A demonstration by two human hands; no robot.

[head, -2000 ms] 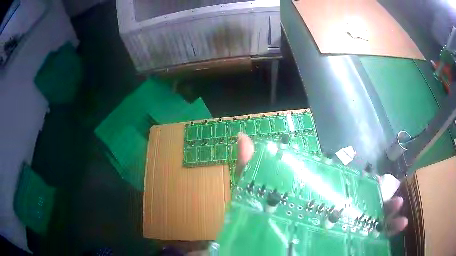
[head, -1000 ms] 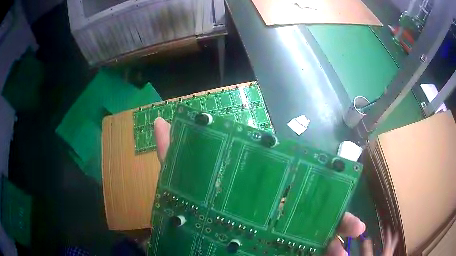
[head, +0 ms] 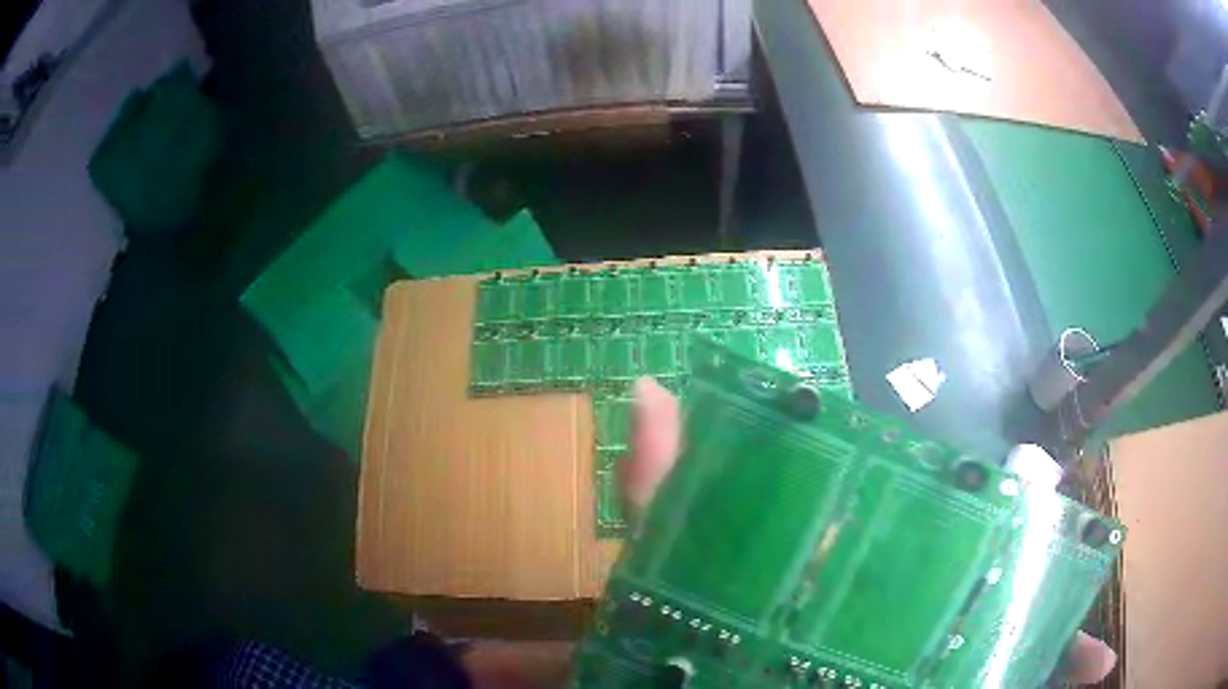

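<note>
A green PCB panel is held up close to me at the lower right, tilted, its outlined face with round black components towards me. Its lower part is cut off by the picture's edge. My left hand grips its left edge; a finger shows there, the rest is hidden or cut off. My right hand is at its lower right edge, mostly hidden behind it. Behind, more panels lie in rows on a tan cardboard sheet.
Dull green sheets lie at the left. A grey-white machine stands at the back. On the bench at right are a cardboard sheet, white scraps and a cup. Stacked cardboard stands at lower right.
The held panel has moved right in the picture and its tilt has changed, with glare now on its right part. The view has shifted left. Both hands still hold the panel.
</note>
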